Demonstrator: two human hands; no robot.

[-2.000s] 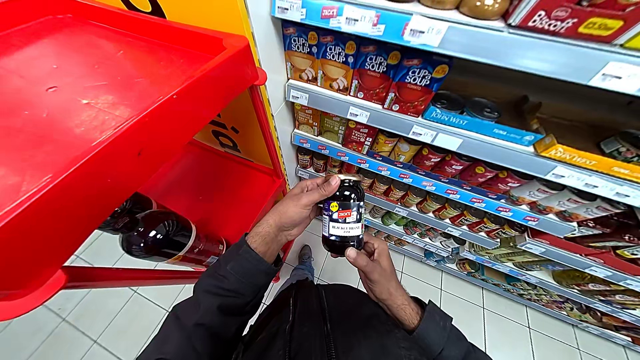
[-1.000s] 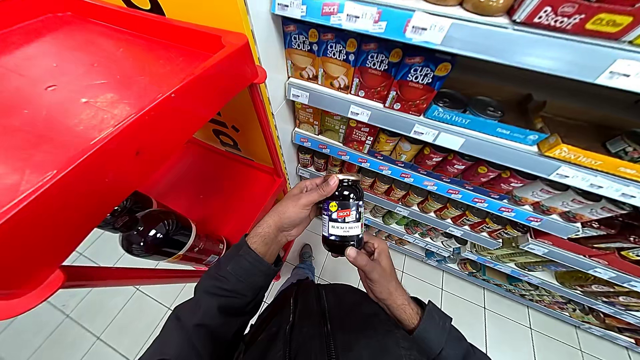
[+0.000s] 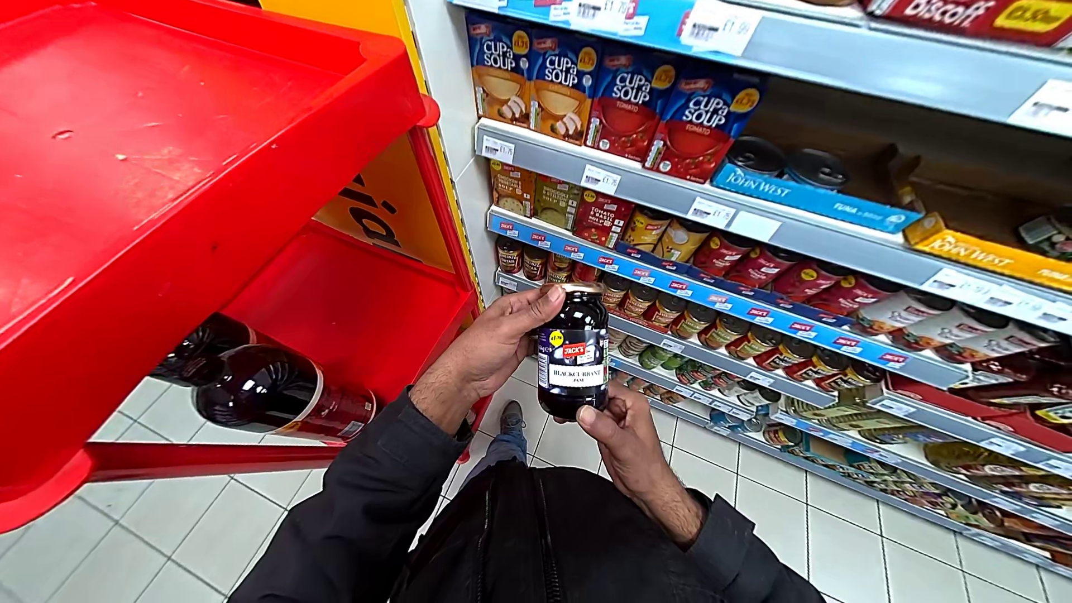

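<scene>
A glass jar of blackcurrant jam [image 3: 573, 356] with a gold-coloured lid is upright in front of my chest, its label facing me. My left hand [image 3: 494, 339] grips it near the lid from the left, thumb on top. At its lower right, my right hand [image 3: 624, 431] holds the base between thumb and fingers; part of those fingers is hidden behind the glass. The label bears writing and a yellow price spot. Both hands share the one jar, between a red trolley and the shop shelves.
The red plastic trolley [image 3: 167, 126] stands at the left, with large dark bottles [image 3: 260, 389] on its lower tier. Shelving [image 3: 737, 209] on the right carries soup boxes [image 3: 703, 121], cans in a blue tray [image 3: 812, 201] and rows of jars [image 3: 724, 327]. Pale floor tiles [image 3: 729, 486] lie below.
</scene>
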